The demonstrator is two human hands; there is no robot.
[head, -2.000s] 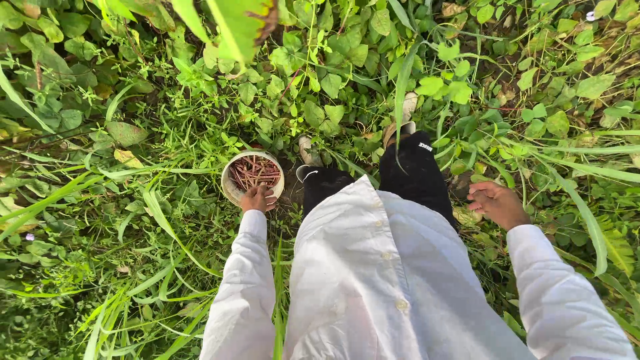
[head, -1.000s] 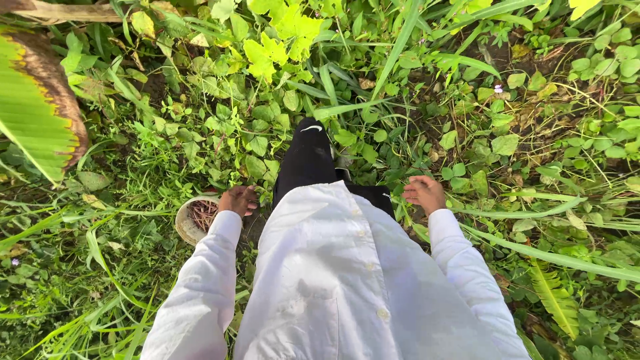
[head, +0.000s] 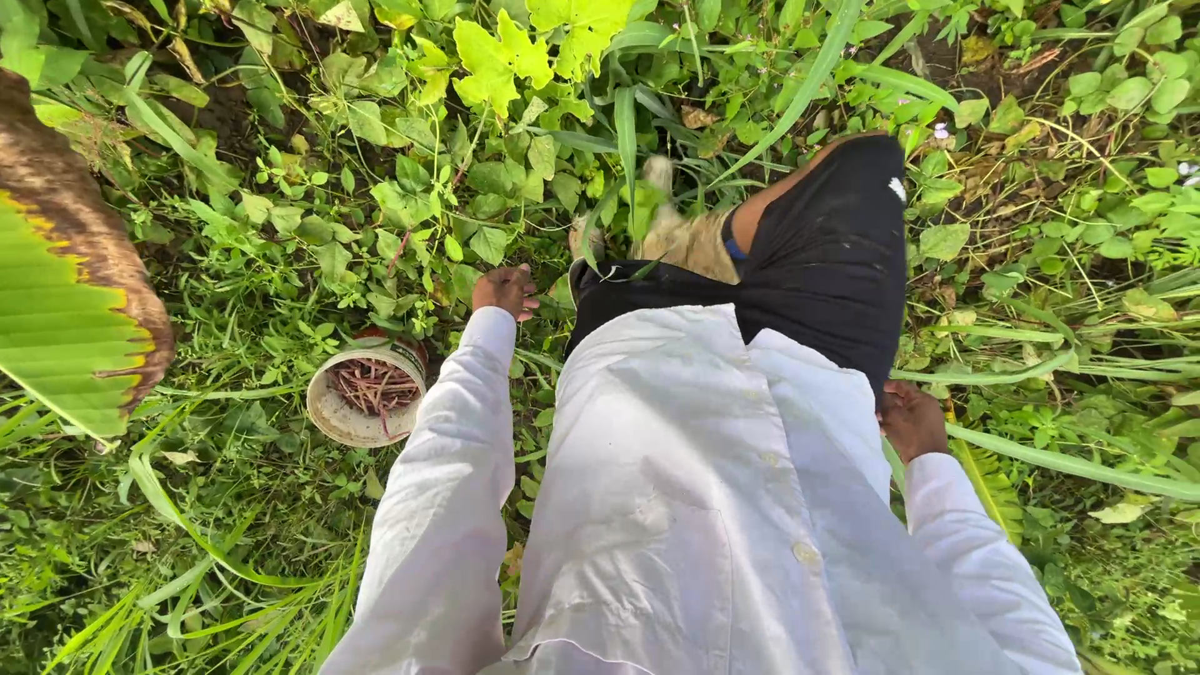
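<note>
A pale round bucket (head: 323,412) stands tilted in the greenery at the left, with many thin reddish-brown dry pods (head: 377,386) inside. Above and to the right of it is my left hand (head: 506,291), apart from its rim, fingers loosely curled and nothing seen in them. My right hand (head: 912,419) hangs beside the black shorts (head: 825,272) at the right. Its fingers are bent and partly hidden by the cloth, so whether it holds anything cannot be told.
Low leafy vines (head: 487,244) and long grass blades (head: 1069,459) cover the ground around my legs. A large green leaf with a brown dry edge (head: 66,319) juts in at the left. A light-coloured boot (head: 689,239) shows among the plants.
Two seconds ago my left hand was at the bucket, over the pods; now it is away from it. One leg has swung out to the right with the knee bent. The view has shifted.
</note>
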